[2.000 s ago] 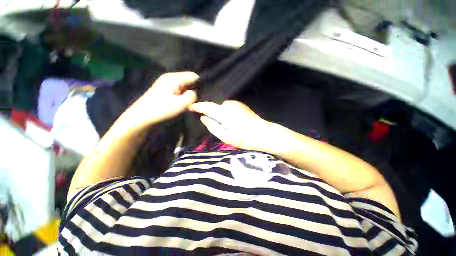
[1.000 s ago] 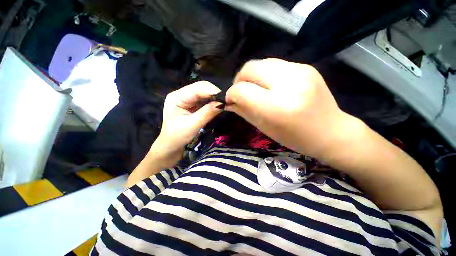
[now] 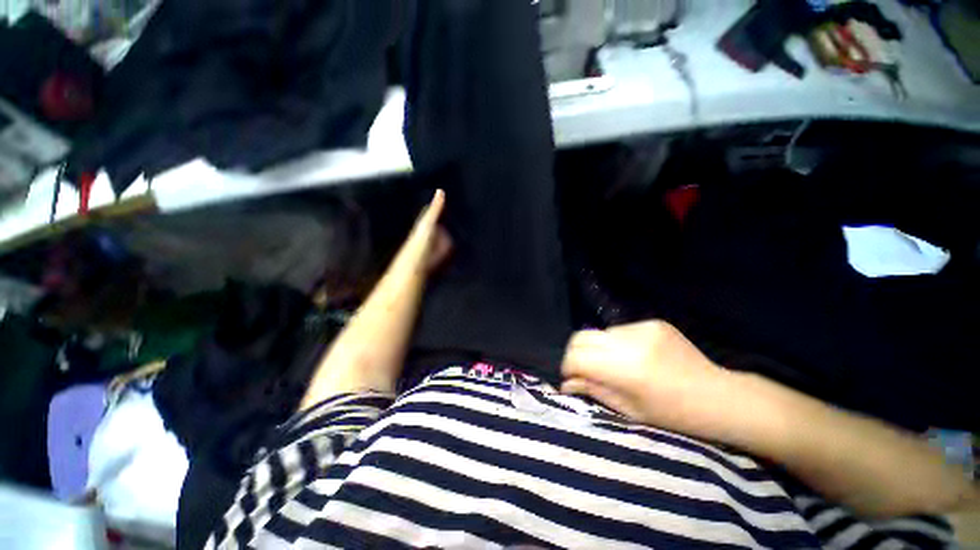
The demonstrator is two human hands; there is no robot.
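Observation:
A long black garment panel (image 3: pixel 489 183) runs from the white table down over its front edge into the lap. My left hand (image 3: pixel 438 239) is at the panel's left edge, just below the table edge; its fingers are mostly hidden by the cloth. My right hand (image 3: pixel 623 367) is closed at the panel's lower right edge near the lap, with its fingers curled over the cloth's edge. The panel lies stretched smooth between the hands. The needle area does not show.
A black cloth pile (image 3: pixel 269 81) covers the table at left. Dark scraps (image 3: pixel 761 32) and scissors with red-orange handles (image 3: pixel 844 48) lie on the table (image 3: pixel 645 102) at far right. A black heap with a white scrap (image 3: pixel 894 250) is below right. A purple object (image 3: pixel 75 438) is at lower left.
The hands were close together at the cloth; now they are apart, the left farther forward and the right nearer the lap. The panel now lies straight and flat. The view has turned toward the table.

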